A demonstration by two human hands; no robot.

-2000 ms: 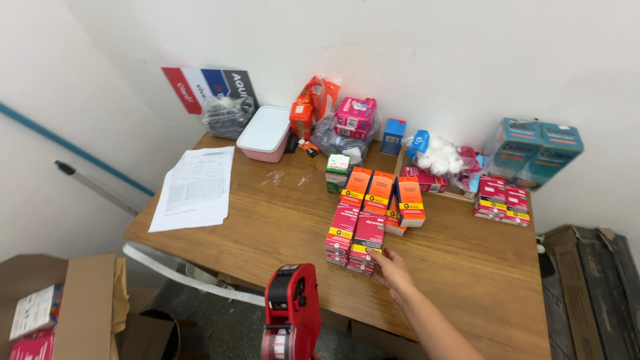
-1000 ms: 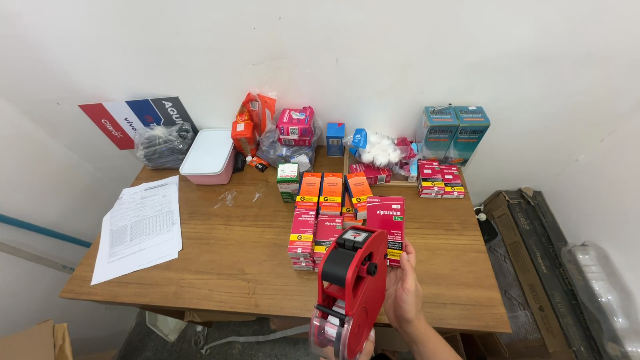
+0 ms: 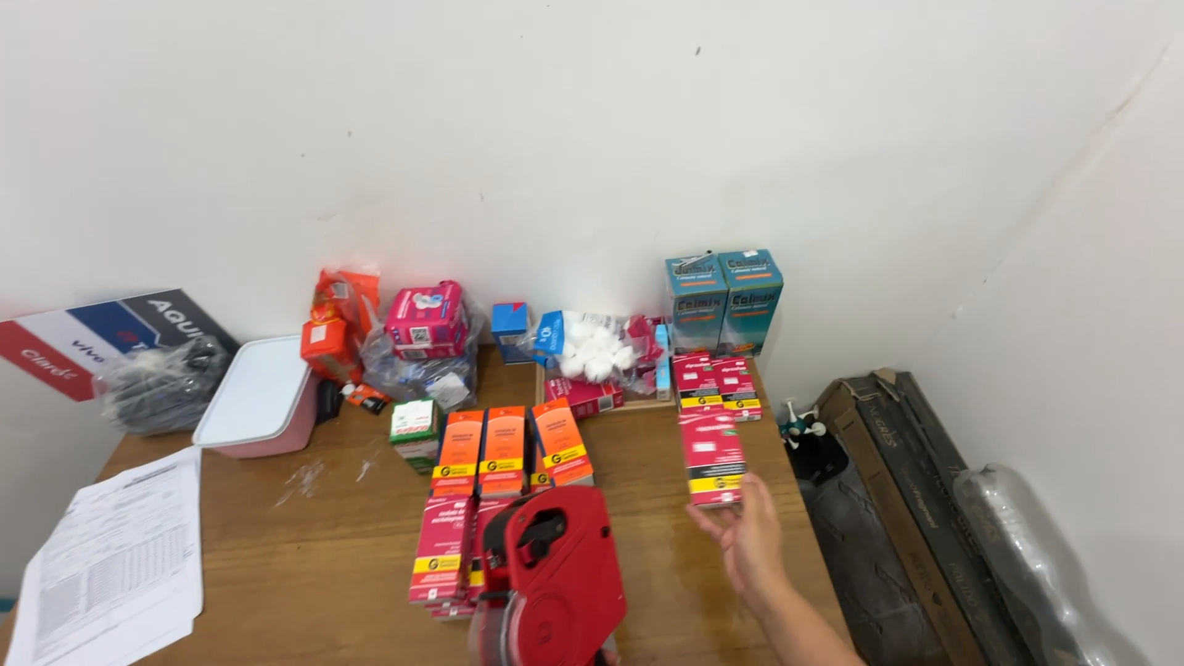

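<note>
My right hand grips the lower end of a red and white medicine box with a yellow stripe. That box is just in front of two small stacks of similar red boxes at the table's right. A red price labeling gun fills the lower middle of the view, over the table; my left hand is at its lower end, mostly hidden behind it. Behind and left of the gun are red boxes in stacks, and orange boxes with yellow stripes stand behind those.
Along the wall are a pink lidded container, bagged items, a blue box, a bag of cotton balls and two teal boxes. Printed sheets lie at left. Long cartons stand right of the wooden table.
My right hand has moved right with a red box, from the front red stacks toward the stacks near the teal boxes. The view has shifted.
</note>
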